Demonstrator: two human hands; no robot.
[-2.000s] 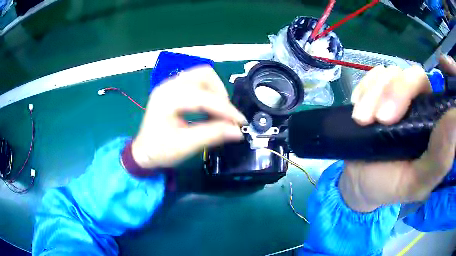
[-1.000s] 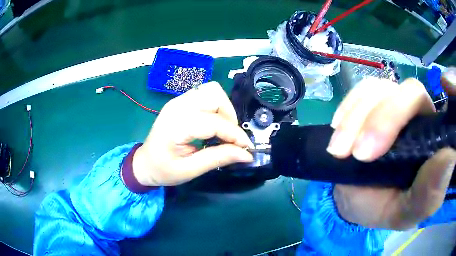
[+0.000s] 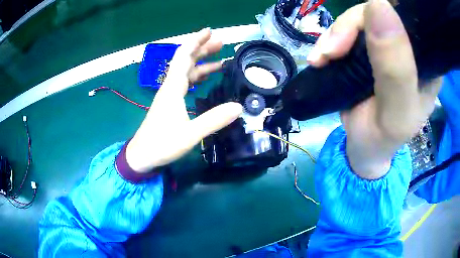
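Note:
The black housing (image 3: 242,146) stands on the green bench, its round collar at the top. The small pale motor (image 3: 256,121) with a dark gear sits below the collar, and a thin yellow lead runs from it to the right. My left hand (image 3: 186,108) is spread at the housing's left side, thumb tip beside the motor, with nothing visible in it. My right hand (image 3: 388,75) grips the thick black electric screwdriver (image 3: 328,90), tilted down to the left. Its end is near the motor's right mounting ear; the exact contact is unclear.
A blue screw tray (image 3: 151,65) is partly behind my left hand. The brush pot (image 3: 302,20) with red handles stands at the back. A red and black wire harness (image 3: 118,93) lies left, another (image 3: 28,146) farther left. A white rail (image 3: 75,79) crosses behind.
My left hand has opened from its pinch at the motor and moved up and left. My right hand has raised and tilted the screwdriver. The whole view has shifted slightly.

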